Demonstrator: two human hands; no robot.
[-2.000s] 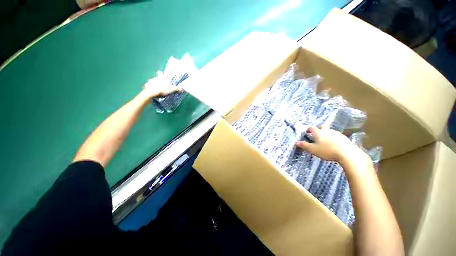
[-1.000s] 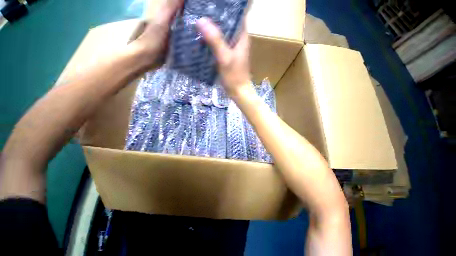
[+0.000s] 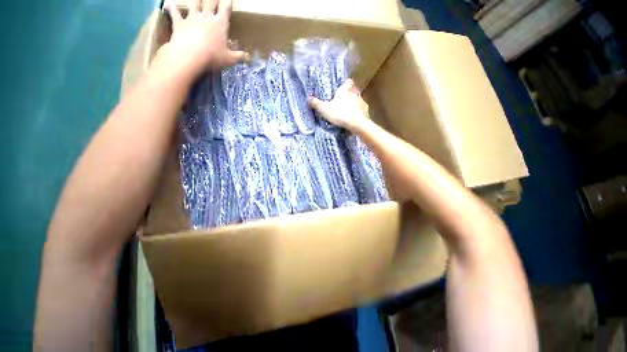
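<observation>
The open cardboard carton [image 3: 275, 275] stands in front of me. Bubble-wrapped units [image 3: 261, 165] stand upright in it in two tight rows. My right hand [image 3: 342, 106] grips a bubble-wrapped unit [image 3: 326, 58] at the right end of the far row, thumb on its near face; its crinkled top stands above its neighbours. My left hand [image 3: 199, 38] is at the far left corner of the carton, fingers spread over the rim and thumb pointing right above the far row. I see nothing held in it.
The green work surface [image 3: 62, 75] lies to the left. A carton flap [image 3: 474, 110] is folded outward at the right. Flattened cardboard [image 3: 509, 196] lies beneath it. Pale wooden boards [image 3: 526, 24] lie at the top right, on the dark blue floor.
The unit held above the carton between both hands is now down in the far row with my right hand on it. My left hand has let go and moved to the far left corner.
</observation>
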